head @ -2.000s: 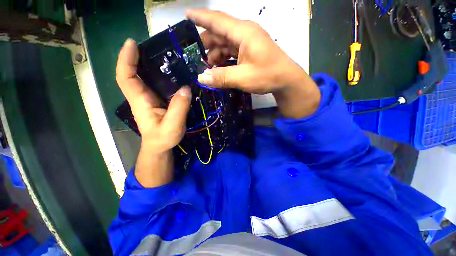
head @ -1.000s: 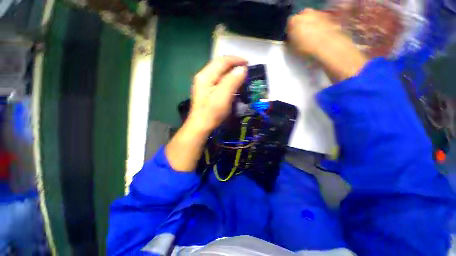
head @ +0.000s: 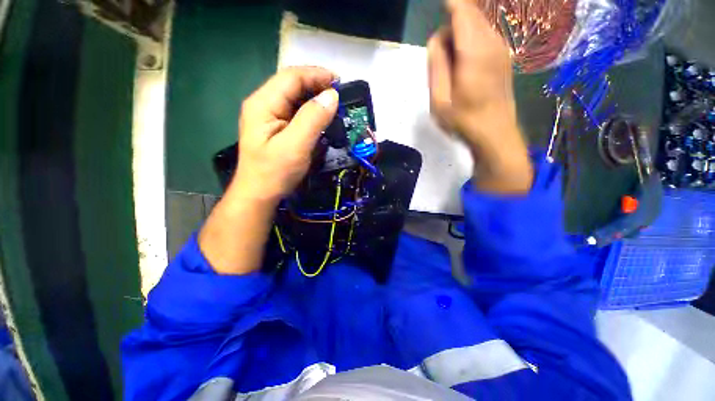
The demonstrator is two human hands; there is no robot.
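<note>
My left hand [head: 278, 137] holds the small black module [head: 358, 92] upright by its left side. The module's green circuit board [head: 357, 124] faces me, with a bright blue component [head: 364, 148] at its lower end. The module sits over the large black housing [head: 400, 176], which lies at the bench edge and my lap. A yellow-green earth wire [head: 315, 274] loops across the housing, beside thin blue and brown wires. My right hand [head: 476, 82] is raised over the white sheet [head: 431, 172], slightly blurred. Its fingertips are near the top edge, and whether they hold anything cannot be told.
Red-brown lead wires [head: 537, 31] and blue lead wires [head: 584, 78] lie at the top right, partly in clear plastic. The soldering gun with orange trigger [head: 629, 205] lies at the right, above a blue crate [head: 662, 258]. Black-and-silver parts [head: 690, 117] stand at the far right.
My right hand has left the module and moved up and right toward the wires. My left hand still holds the module, now turned upright. The view has shifted, bringing the wire bundles into sight.
</note>
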